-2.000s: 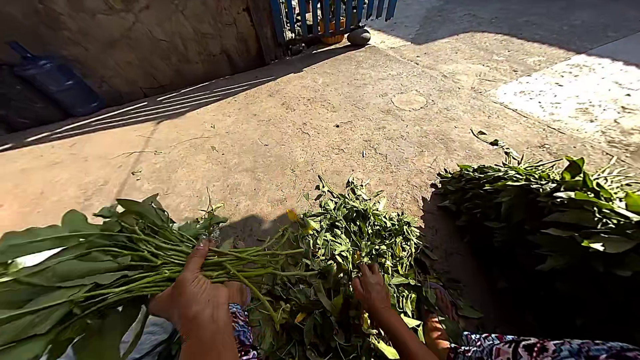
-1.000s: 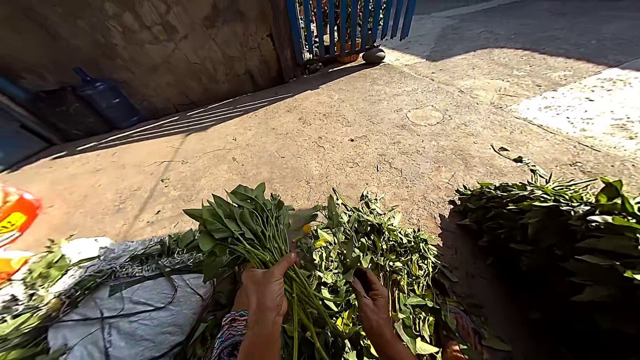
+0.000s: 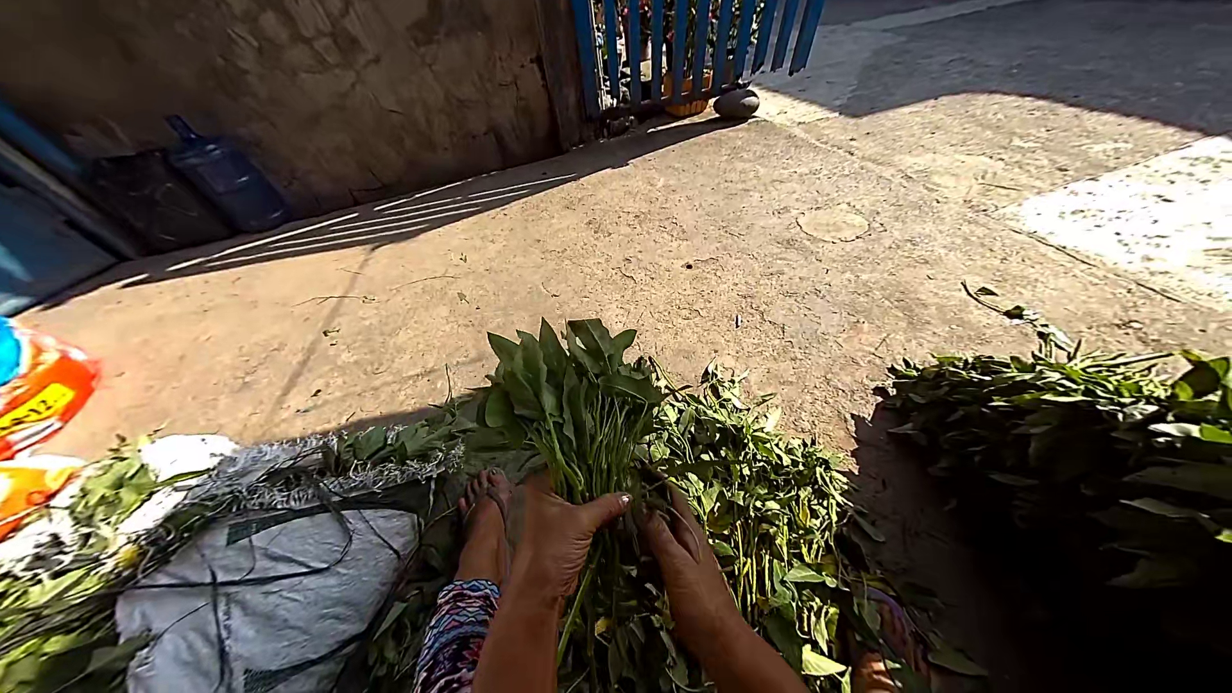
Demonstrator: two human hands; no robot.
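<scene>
My left hand (image 3: 563,534) is closed around the stems of a bunch of leafy greens (image 3: 573,404), which stands upright with its leaves pointing away from me. On the bunch's right side, my right hand (image 3: 679,549) has its fingers against the stems; whether it grips them is unclear. Loose greens (image 3: 760,510) lie heaped just right of my hands, some of them yellowed. A larger dark pile of leafy stems (image 3: 1049,423) is at the far right.
A white woven sack (image 3: 279,577) with dark ties lies at the lower left, stems around it. Beyond are an orange printed bag (image 3: 43,390), a blue water jug (image 3: 229,178) by the wall, a blue slatted gate (image 3: 679,48) and a stone (image 3: 736,104). My bare foot (image 3: 486,525) is beside the greens.
The bunch lay sideways at the left two seconds ago; now it is upright in front of me. My right hand has come from the heap to the bunch's stems.
</scene>
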